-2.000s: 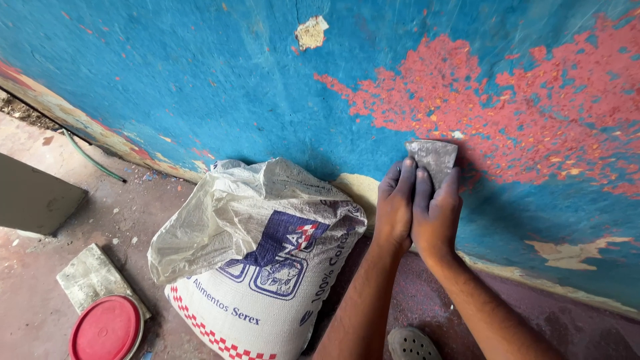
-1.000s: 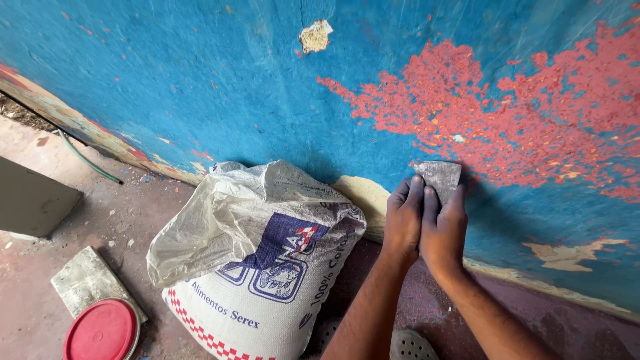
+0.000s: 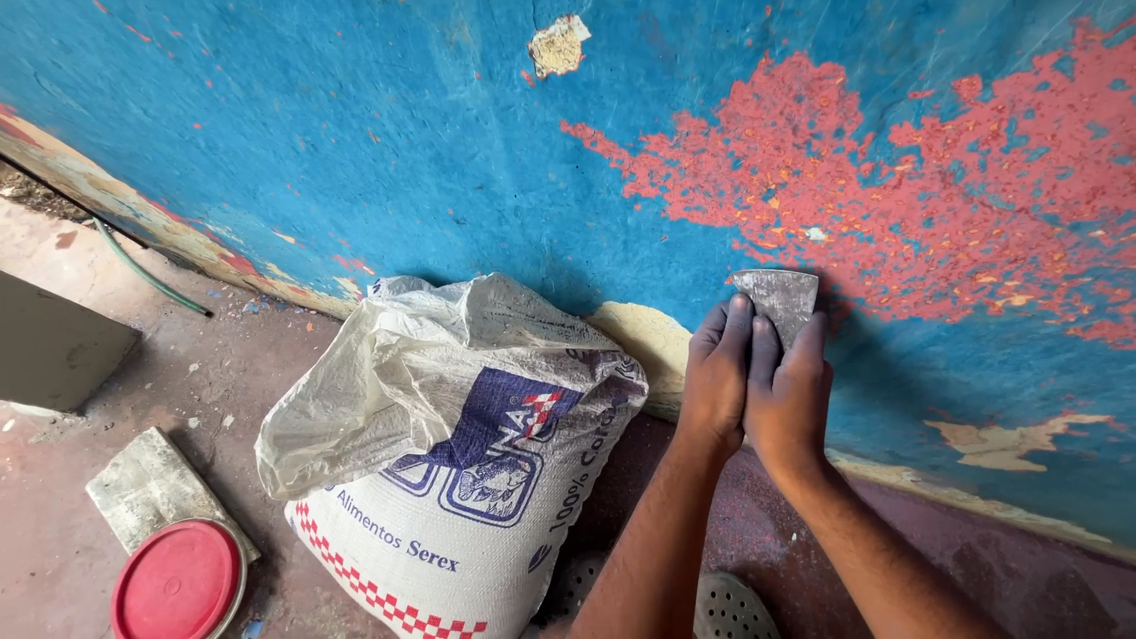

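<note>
Both my hands grip one metal scraper blade, a flat grey putty-knife type with whitish smears. My left hand holds its left side and my right hand its right side, thumbs close together and fingertips dusty. The blade's wide edge points up against the painted wall, at the lower border of a patch of exposed red paint in the blue coat. Any handle is hidden by my hands.
A printed woven sack with a translucent plastic bag stands against the wall. Left on the floor are a red round lid, a dirty flat slab, a grey box-like object and a green hose. A perforated clog shows below.
Both hands and the scraper moved a little down the wall between the first two frames. The grip looks the same throughout.
</note>
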